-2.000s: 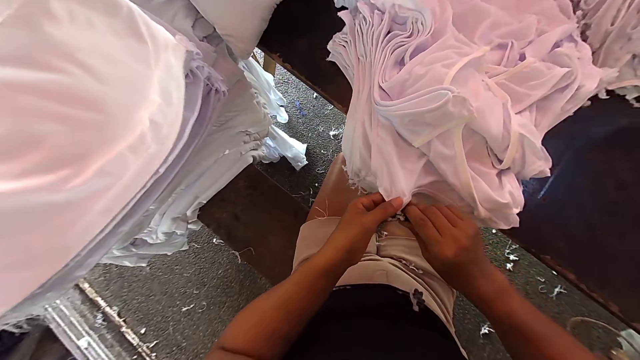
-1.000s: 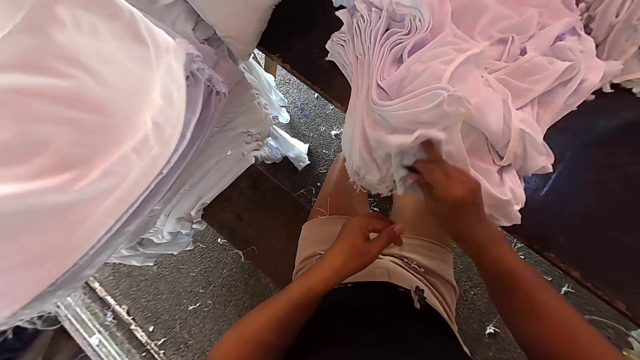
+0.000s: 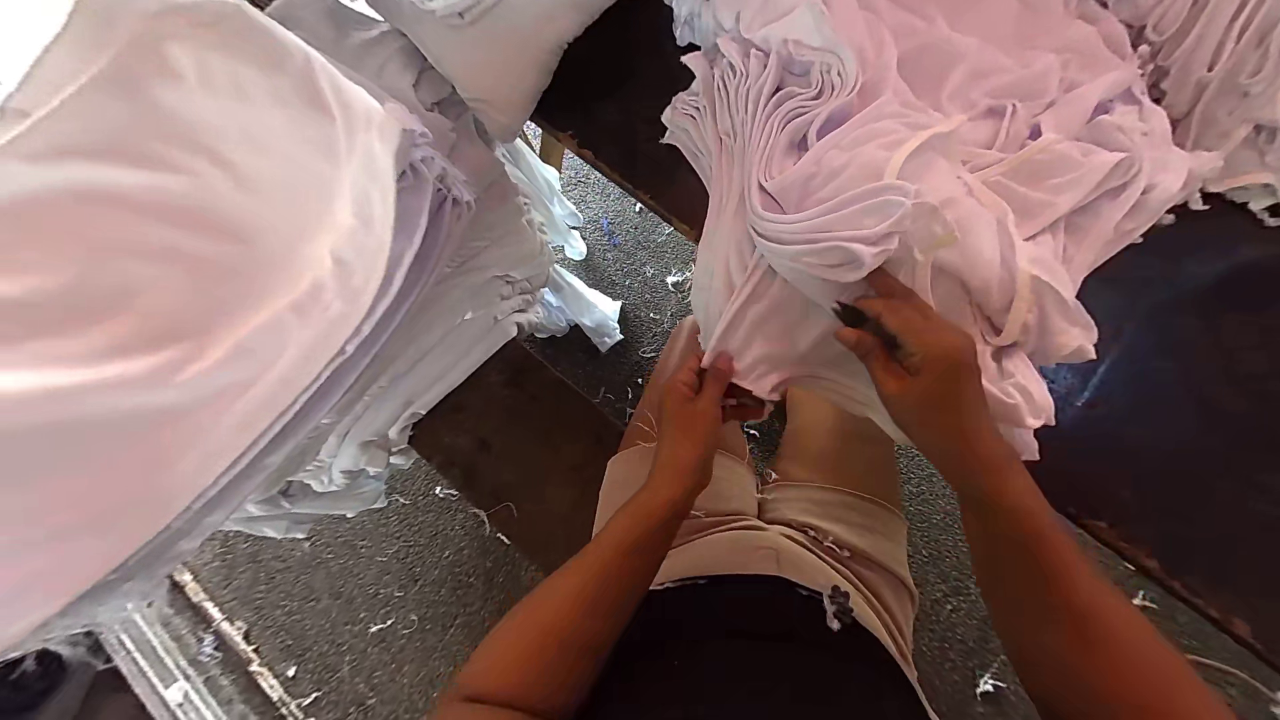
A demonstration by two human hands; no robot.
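Note:
A heap of pale pink-white fabric pieces (image 3: 1000,150) hangs over a dark table, its layers folded at the left side. My left hand (image 3: 700,405) pinches the lower edge of one hanging piece (image 3: 790,340) between thumb and fingers, above my lap. Against the front of the heap, my right hand (image 3: 915,355) has its fingertips at the folded layers. A small dark tool (image 3: 865,325), its kind unclear, shows between the thumb and fingers of this hand.
A large stack of pale fabric (image 3: 200,250) fills the left side. The dark table (image 3: 1180,430) extends at right, and a brown bench (image 3: 520,450) lies beside my legs. Thread scraps litter the grey floor (image 3: 390,570). More gathered fabric (image 3: 1220,90) is at upper right.
My left hand has moved up from my lap and taken hold of the fabric edge. The front of the heap now hangs lower in a smooth piece, with my right hand beside it.

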